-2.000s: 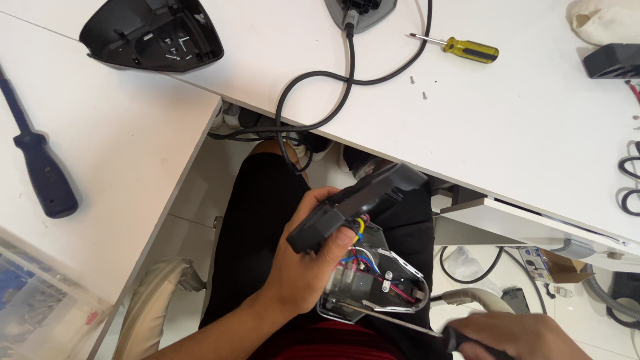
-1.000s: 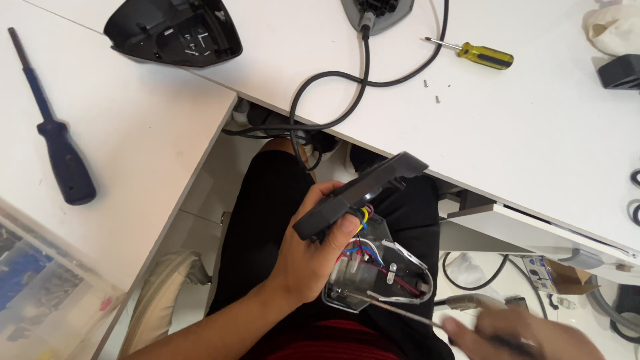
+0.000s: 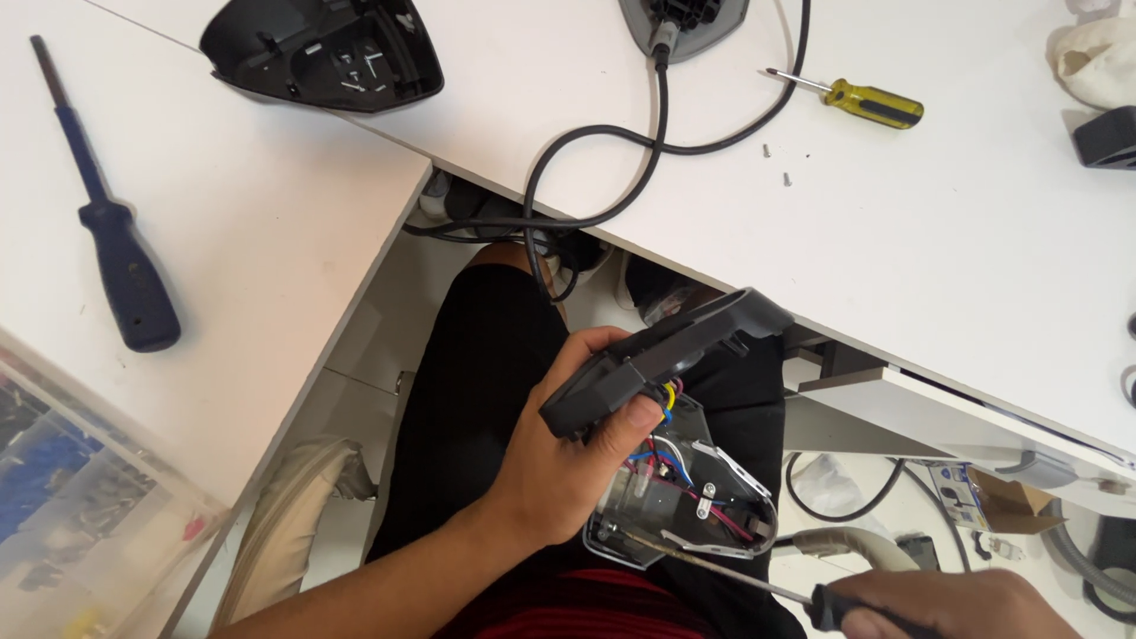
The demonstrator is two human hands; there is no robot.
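My left hand (image 3: 568, 444) grips a black plastic housing part (image 3: 657, 359), tilted over my lap. Yellow, blue, red and white wires run from it into an open dark housing (image 3: 657, 506) with metal strips along its edges. At the lower right, my right hand (image 3: 958, 603) is closed around the black handle of a long screwdriver (image 3: 728, 572). The tip of its shaft meets the housing's lower left corner, near a screw. A black plastic shell (image 3: 328, 53) holding several small screws lies on the table above.
A blue-handled screwdriver (image 3: 133, 275) lies on the left table, above a clear parts box (image 3: 98, 497). On the other table are a yellow screwdriver (image 3: 874, 104), loose screws (image 3: 786, 179) and a black cable (image 3: 657, 142) hanging over the edge. An open drawer (image 3: 958, 417) juts out at right.
The view has shifted somewhat. My left hand still holds the black part, and my right hand still holds the screwdriver, whose shaft stays at the open housing.
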